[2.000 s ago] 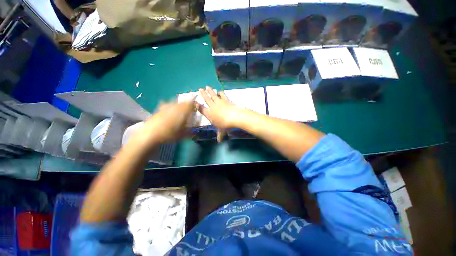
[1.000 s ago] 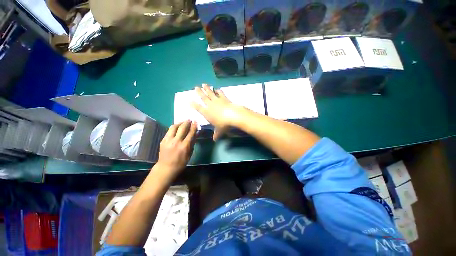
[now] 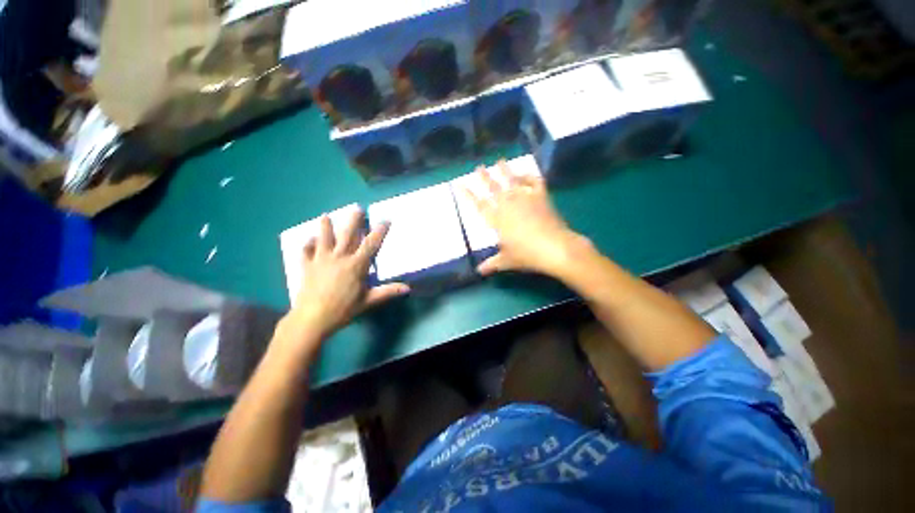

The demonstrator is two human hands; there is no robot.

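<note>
Three closed retail boxes with white tops stand in a row at the bench's front. My left hand (image 3: pixel 336 273) spans the left box (image 3: pixel 294 248), fingers spread on its top and thumb by the front edge. My right hand (image 3: pixel 522 225) grips the right box (image 3: pixel 524 168) the same way, with its thumb at the front edge. The middle box (image 3: pixel 416 232) is between my hands. Its front side is partly seen, in blue.
Stacked picture boxes (image 3: pixel 431 72) stand behind, with two white-topped boxes (image 3: pixel 612 92) at their right. Open boxes with round bagged products (image 3: pixel 201 351) line the left bench edge. Brown paper (image 3: pixel 166 85) is rear left. White scraps dot the green bench (image 3: pixel 763 160). Cartoned boxes (image 3: pixel 768 326) sit low right.
The view has turned and shifted. My left hand has gone from the left box's front edge onto its top. My right hand has moved from the left box across to the right box.
</note>
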